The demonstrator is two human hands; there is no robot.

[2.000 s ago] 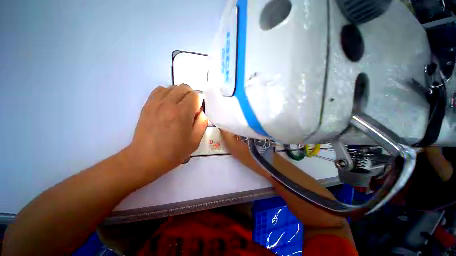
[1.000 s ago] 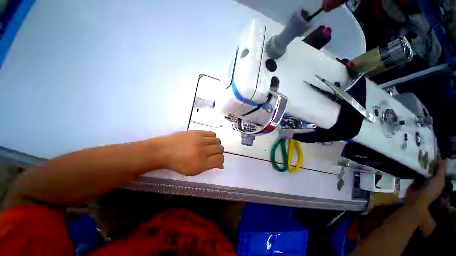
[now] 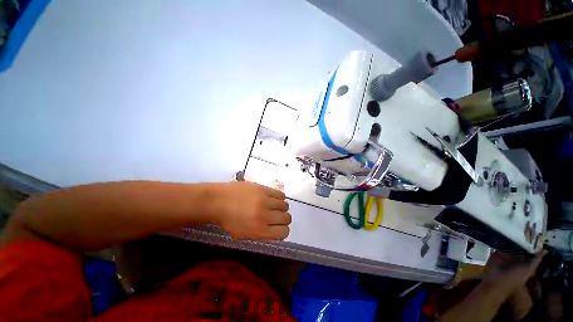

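My left hand (image 3: 257, 212) rests back-up on the white table (image 3: 144, 94), fingers curled, just below the machine's bed plate (image 3: 267, 170). Its palm is hidden, so I cannot tell if it holds anything. The white sewing machine (image 3: 345, 107) stands right of centre, its needle area (image 3: 314, 168) up and right of my left hand. My right hand (image 3: 518, 273) is blurred and dark at the far right, by the machine's far end; its fingers are unclear. Scissors with a green and a yellow handle loop (image 3: 374, 212) lie under the machine arm.
Metal tweezers (image 3: 453, 154) lie on the machine arm. A grey ribbed knob with a thin rod (image 3: 402, 75) sticks out from the head. A tan thread cone (image 3: 477, 105) stands behind. A white trough (image 3: 402, 25) edges the table. Blue crates (image 3: 333, 305) are below the table edge.
My left hand has come away from the needle area towards the table's near edge. My right arm has left the needle area for the machine's far end. The view has shifted back, showing more machine.
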